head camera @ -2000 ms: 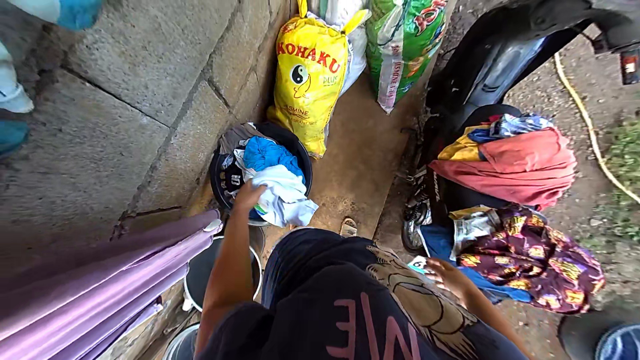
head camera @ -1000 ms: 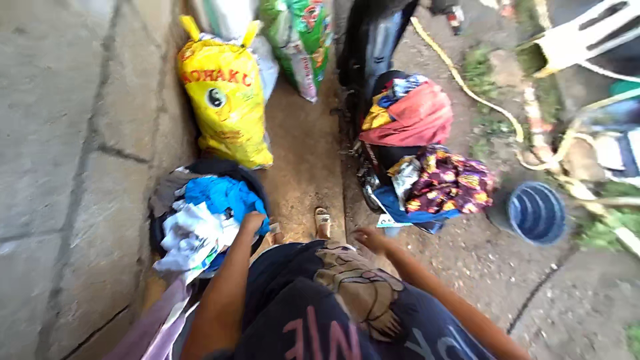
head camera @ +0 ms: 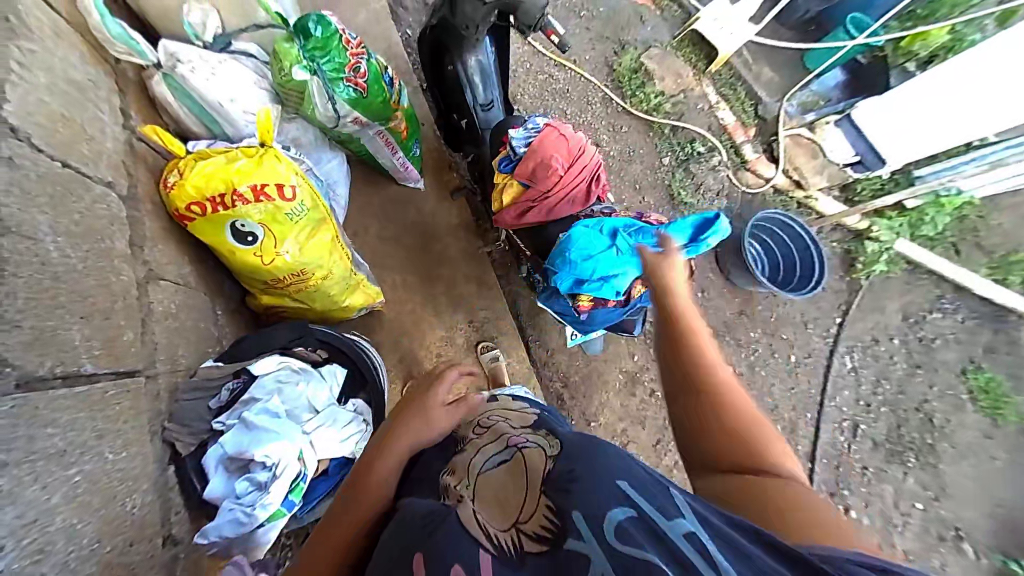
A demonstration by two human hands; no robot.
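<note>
My right hand (head camera: 666, 260) is on a bright blue cloth (head camera: 600, 252), which lies over a patterned garment on the rear of a parked motorcycle (head camera: 480, 88); whether the fingers grip it is hard to tell. Just ahead of that cloth, a red garment (head camera: 556, 176) lies bunched with yellow and blue ones on the seat. My left hand (head camera: 436, 404) is in front of my shirt, fingers spread, holding nothing. To its left, white clothes (head camera: 272, 432) are heaped with grey and dark ones in a round black tub (head camera: 364, 352).
A yellow rice sack (head camera: 264, 232), a green sack (head camera: 348, 96) and white sacks (head camera: 216, 88) stand along the block wall (head camera: 72, 296). A dark bucket (head camera: 780, 254) sits right of the motorcycle. A hose (head camera: 640, 116) crosses the ground, and a concrete ledge edge runs beside the motorcycle.
The blue cloth was in the tub with the white clothes; now it lies over the patterned garment on the motorcycle. My right hand has reached out onto it. My left hand has left the tub.
</note>
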